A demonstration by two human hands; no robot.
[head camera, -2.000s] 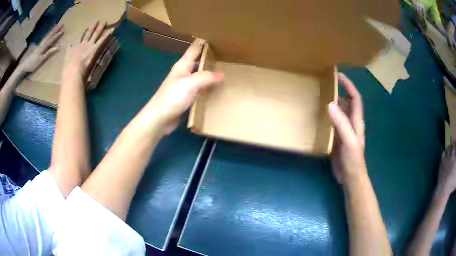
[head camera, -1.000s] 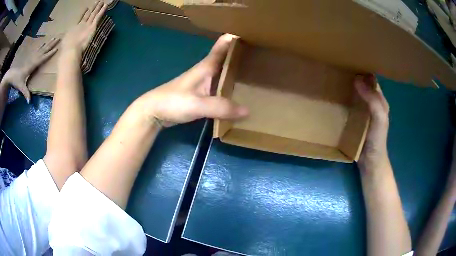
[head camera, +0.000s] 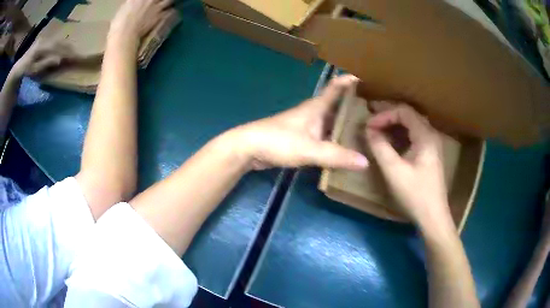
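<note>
A tan cardboard box (head camera: pixel 467 180) with raised walls sits in front of me, its inside facing up. Its large lid panel (head camera: pixel 422 66) stands up behind it and bends across the upper right. My left hand (head camera: pixel 301 135) grips the box's left end wall, fingers behind it and thumb over the inner side. My right hand (head camera: pixel 410 156) is over the inside of the box near that left end, thumb and fingers curled towards each other. It is blurred, and whether it holds anything is hidden.
Another person's hands (head camera: pixel 135 21) rest on a stack of flat blanks (head camera: pixel 84 75) at the upper left. Other boxes (head camera: pixel 265 36) stand behind the lid's left edge. A dark gap (head camera: pixel 262 234) splits the green tabletop (head camera: pixel 211 90). Another forearm (head camera: pixel 531 264) shows at the lower right.
My right hand has left the box's right end wall and moved left into the box. The box sits further right and lower in view. My left hand keeps its hold.
</note>
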